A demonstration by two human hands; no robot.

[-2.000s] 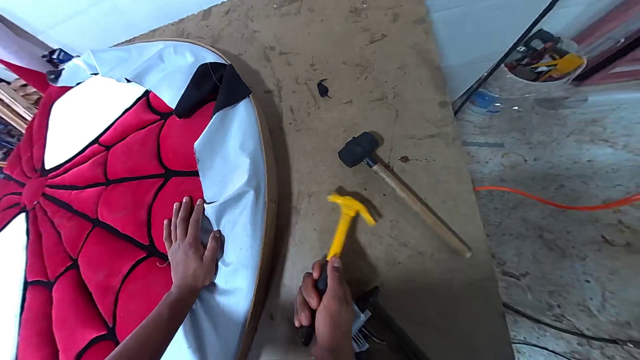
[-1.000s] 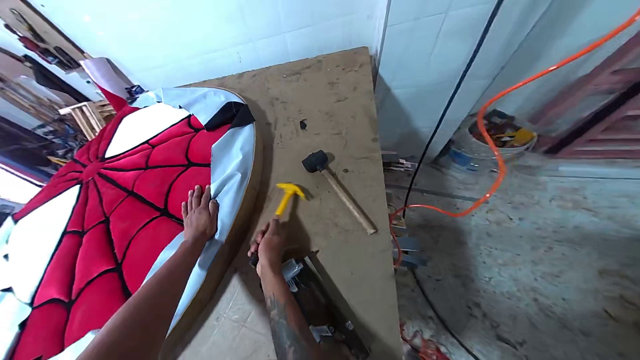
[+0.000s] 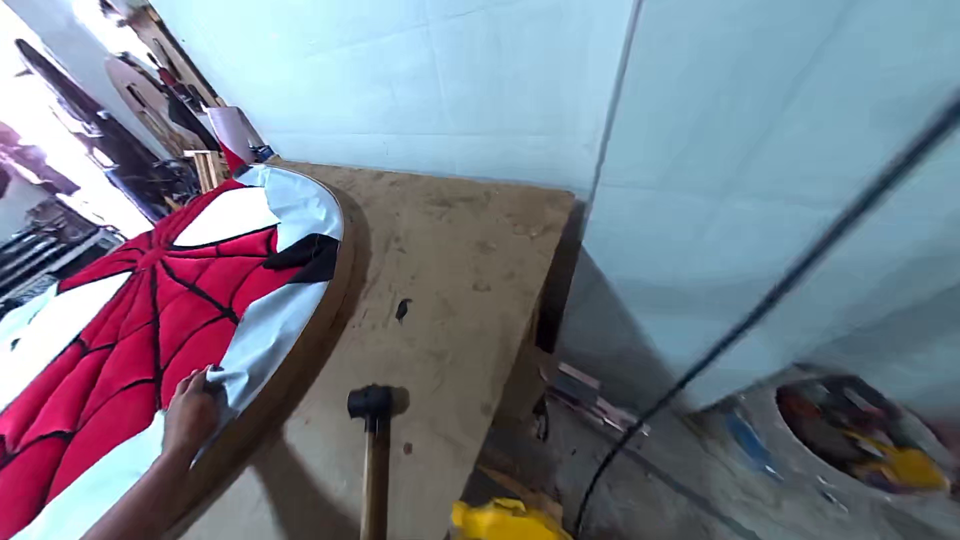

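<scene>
My left hand (image 3: pixel 192 414) is at the loose inner edge of the light blue fabric (image 3: pixel 274 330), its fingers curled on it. The fabric borders a padded red panel (image 3: pixel 195 337) with black web lines and white eye shapes, on a round-edged wooden form (image 3: pixel 319 330). A black piece of fabric (image 3: pixel 311 259) lies folded over the border. To the right of my left hand, a rubber mallet (image 3: pixel 373 409) with a wooden handle rests on the table. The blurred yellow head of a hammer (image 3: pixel 510 520) shows at the bottom edge; my right hand is out of view.
The brown worktable (image 3: pixel 450 262) meets a pale wall (image 3: pixel 450 97) at the back. Past its right edge, a dark cable (image 3: pixel 720 345) crosses the view, and a bucket of tools and odds and ends (image 3: pixel 817 465) stands on the floor. A small black scrap (image 3: pixel 403 309) lies on the table.
My left hand has gone from lying flat on the panel to curled fingers at the fabric edge. My right hand has left the view. The view has swung and now takes in more wall.
</scene>
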